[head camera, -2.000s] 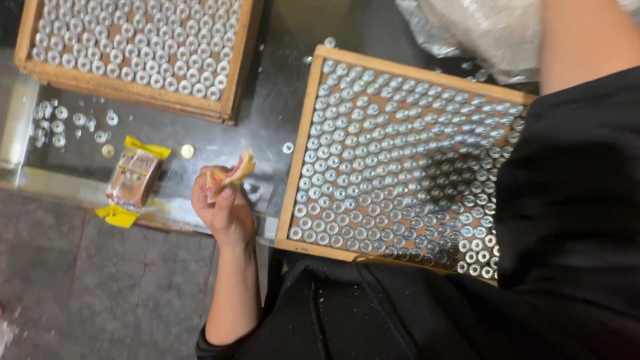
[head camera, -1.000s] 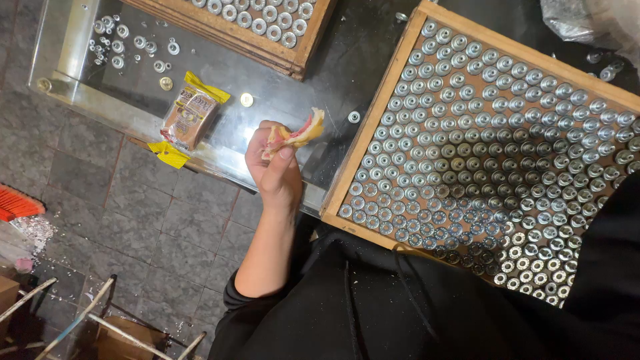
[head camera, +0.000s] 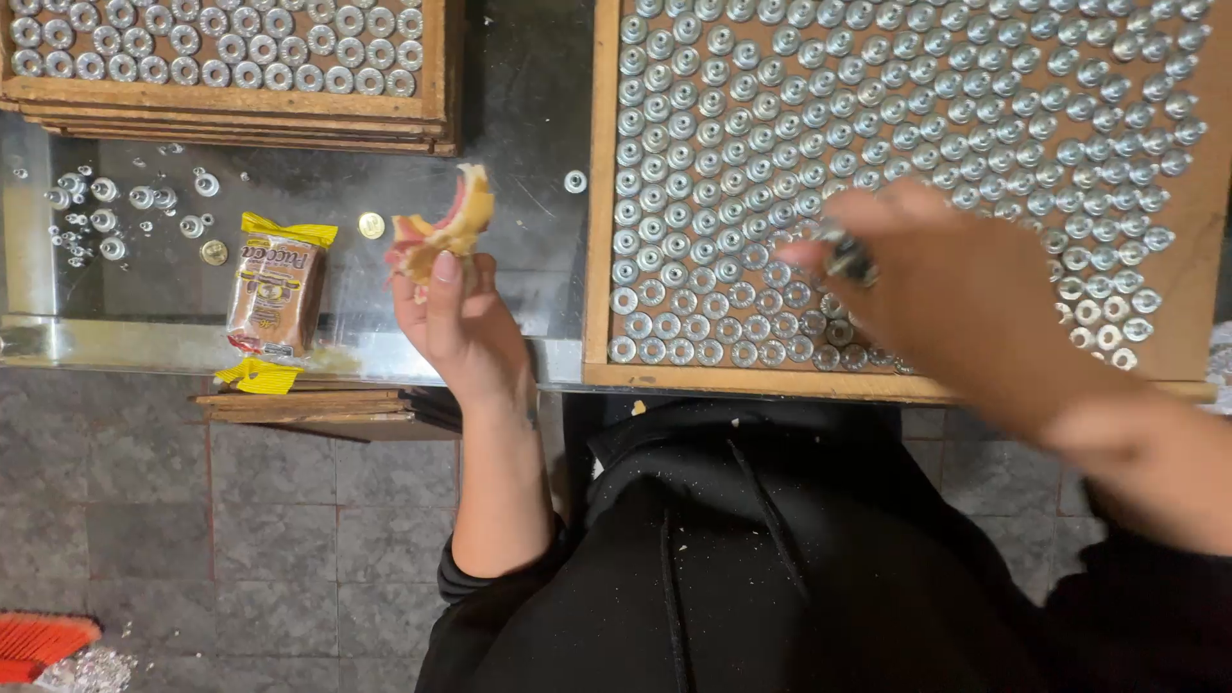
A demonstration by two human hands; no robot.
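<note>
My left hand (head camera: 457, 318) holds a bitten sandwich (head camera: 443, 226) with a pink filling, above the table's front edge. My right hand (head camera: 953, 289), blurred, is over the wooden-framed tray (head camera: 602, 192) at the right, its fingers around some small shiny metal parts (head camera: 849, 260) that are partly hidden. Rows of round metal pieces (head camera: 707, 192) fill much of that tray; many carry a raised center, while those near the front left look like flat rings. A wrapped snack packet (head camera: 279, 289) with yellow ends lies left of my left hand.
Stacked wooden trays (head camera: 231, 96) of metal rings stand at the back left. Loose metal parts (head camera: 106, 217) and coins (head camera: 371, 225) lie on the glass-topped table (head camera: 385, 173). Wooden boards (head camera: 318, 409) show below its edge. An orange broom (head camera: 43, 640) is on the tiled floor.
My right hand has come into view over the right tray, where earlier only the forearm or sleeve showed. My left hand still holds the sandwich. The view has turned and shifted.
</note>
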